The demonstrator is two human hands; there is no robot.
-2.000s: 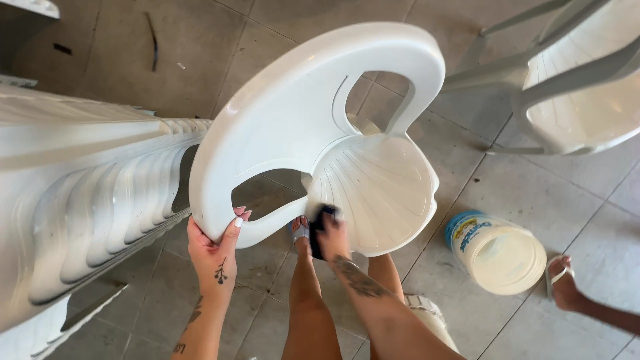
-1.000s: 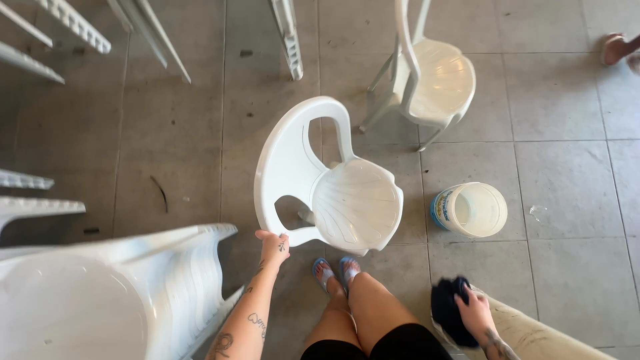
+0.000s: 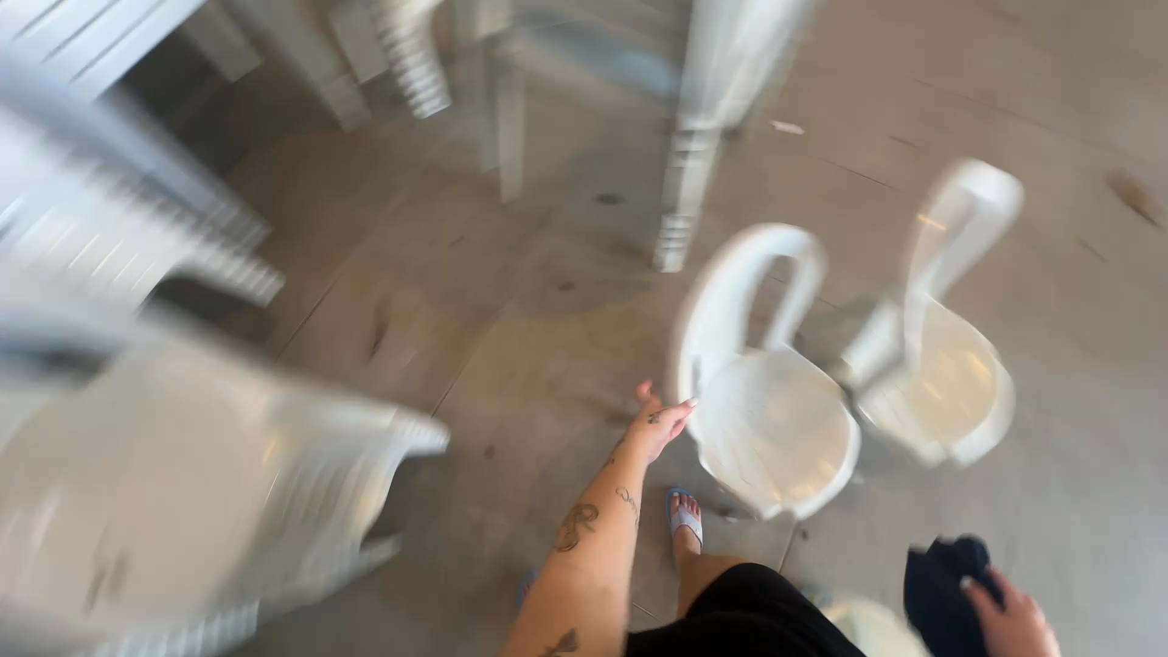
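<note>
A white plastic chair with a shell-ribbed seat stands right of centre. At the left edge of its curved backrest is my left hand, its fingers apart; the blur hides whether it touches or grips the rim. Low on the right, my right hand holds a dark blue cloth, away from the chair. A second white plastic chair stands close behind the first, to its right.
Stacked white plastic chairs fill the left side, blurred. More white chair legs reach down at the top. A pale round rim, probably the bucket, shows at the bottom edge beside my leg. The floor is grey-brown tile.
My right hand with the cloth was on the seat two seconds ago and is now off to the right. The chair now stands close to the second one. The view has swung considerably.
</note>
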